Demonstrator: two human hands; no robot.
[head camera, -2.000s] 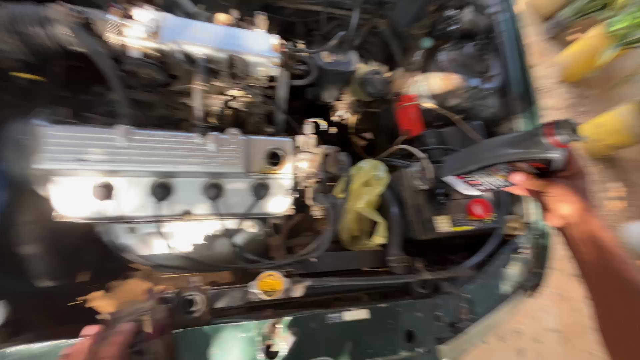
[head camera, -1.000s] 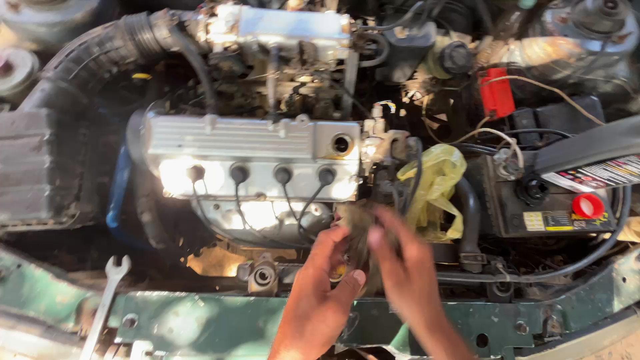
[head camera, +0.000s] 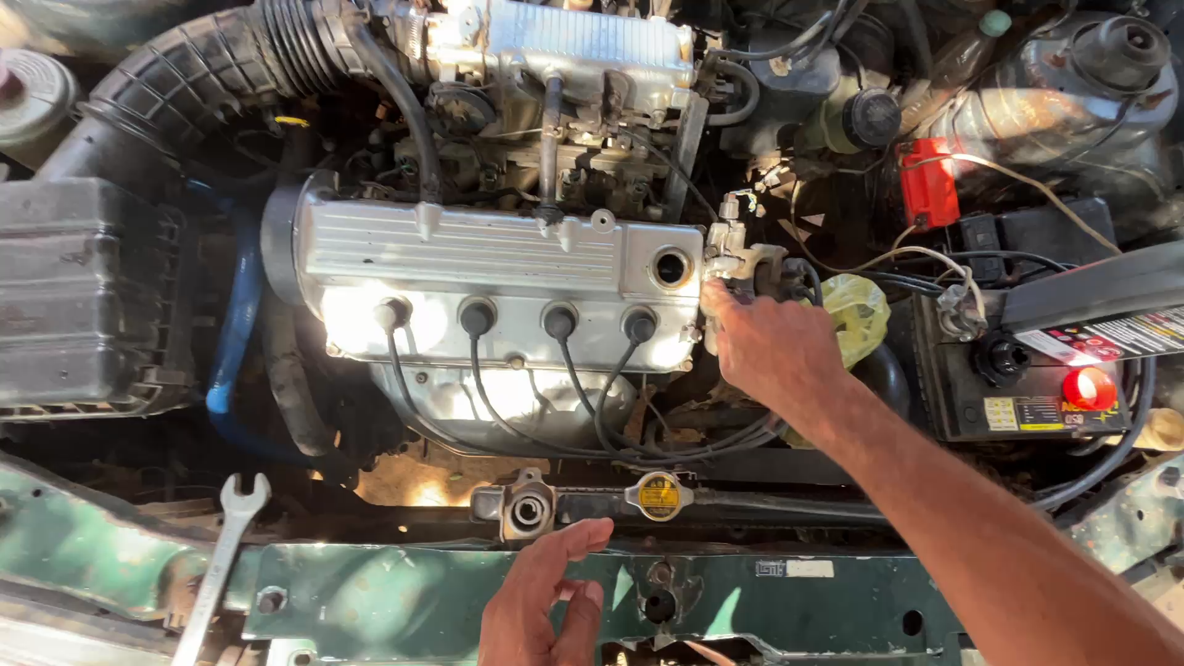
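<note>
My right hand (head camera: 782, 356) reaches across the engine with its index finger at the metal fitting (head camera: 728, 242) on the right end of the silver valve cover (head camera: 462, 250). No object shows in it. My left hand (head camera: 546, 601), empty with fingers apart and curled, is over the green front crossmember (head camera: 398, 592). Just above it are the open radiator neck (head camera: 528, 511) and, to its right, the radiator cap (head camera: 659, 496) with a yellow label. The oil filler hole (head camera: 671, 267) in the valve cover is open. Black spark plug leads (head camera: 476, 319) run down from the cover.
An open-end wrench (head camera: 227, 564) lies on the crossmember at left. A battery (head camera: 1017, 398) with a red cap stands at right, a grey-black object (head camera: 1101, 287) across its top. A yellowish plastic bag (head camera: 856, 319) is tucked beside the engine. The air filter box (head camera: 83, 296) is at far left.
One second ago both hands were together near the radiator cap, around a blurred brownish thing. Now they are apart, the right one moved up to the valve cover's end. The view has shifted since the oldest frame.
</note>
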